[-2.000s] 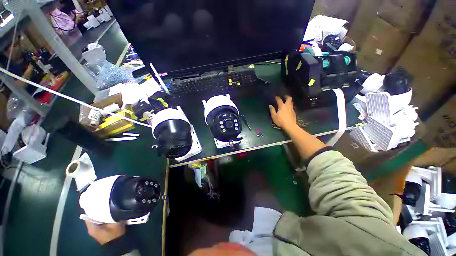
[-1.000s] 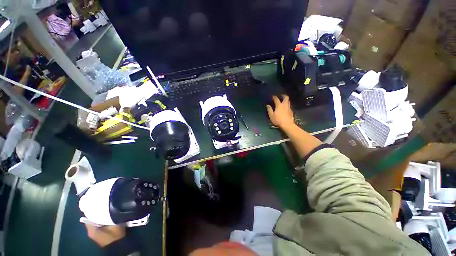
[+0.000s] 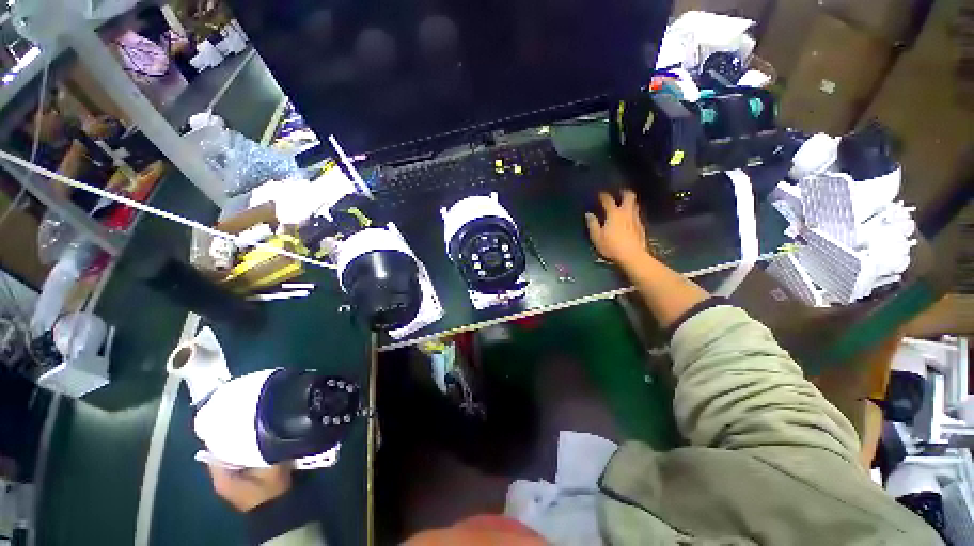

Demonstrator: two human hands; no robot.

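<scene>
My left hand holds a white and black dome camera by its white base over the left green bench, its ring of lights facing right. My right hand rests palm down on the dark bench right of the keyboard, fingers spread. A mouse under it cannot be made out. A second dome camera stands on the bench, its lights facing me. A third camera stands to its left, its black ball showing no lights. The monitor is black.
The keyboard lies below the monitor. A bulky black case and a white strap are at right, beside stacked white ribbed parts. A white roll lies behind the held camera. A carton with yellow items is at left.
The whole view has shifted slightly, moving the scene to the right in the picture. My left hand still holds the camera and my right hand stays on the bench.
</scene>
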